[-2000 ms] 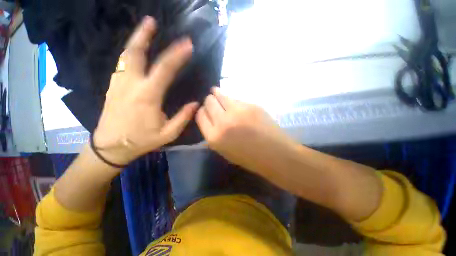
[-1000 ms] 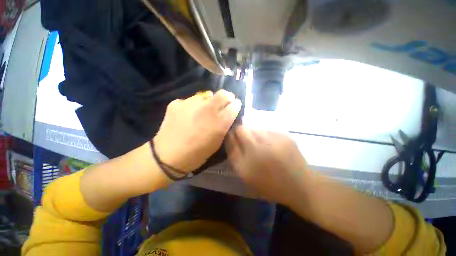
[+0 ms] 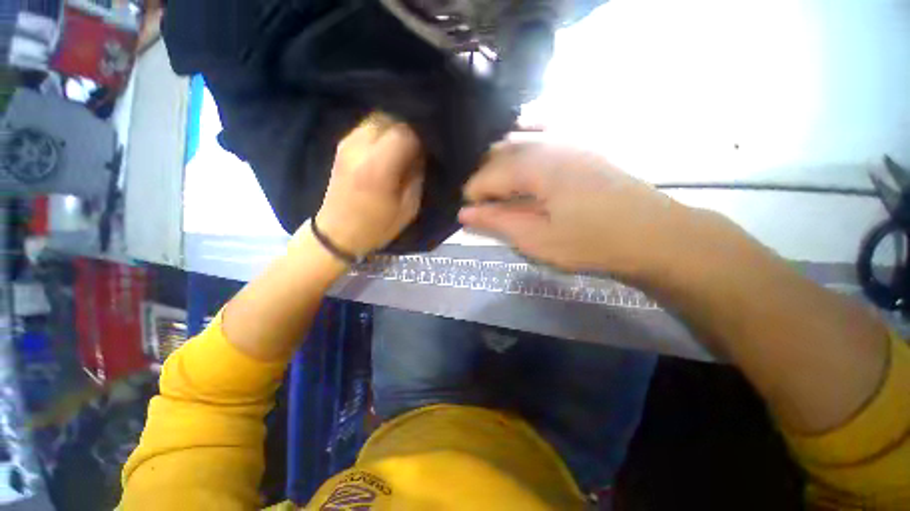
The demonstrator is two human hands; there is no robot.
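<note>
The black fabric garment piece (image 3: 289, 90) lies bunched on the white table, left of and in front of the needle area. My left hand (image 3: 377, 185) is curled on the cloth with its fingers closed on a fold. My right hand (image 3: 559, 200) is at the cloth's right edge, with thumb and fingers slightly apart; whether it pinches any cloth cannot be told. The presser foot and needle area (image 3: 481, 58) of the sewing machine shows at the top, blurred and cut off by the frame edge.
Black scissors (image 3: 884, 250) lie at the right edge, partly cut off. A printed ruler strip (image 3: 479, 276) runs along the table's front edge. A blue basket (image 3: 329, 399) stands below the table, beside my lap. Red and grey items stand at the far left.
The view has shifted, so the machine head is mostly out of the picture. My hands have moved apart and back from the needle, with the left still on the cloth.
</note>
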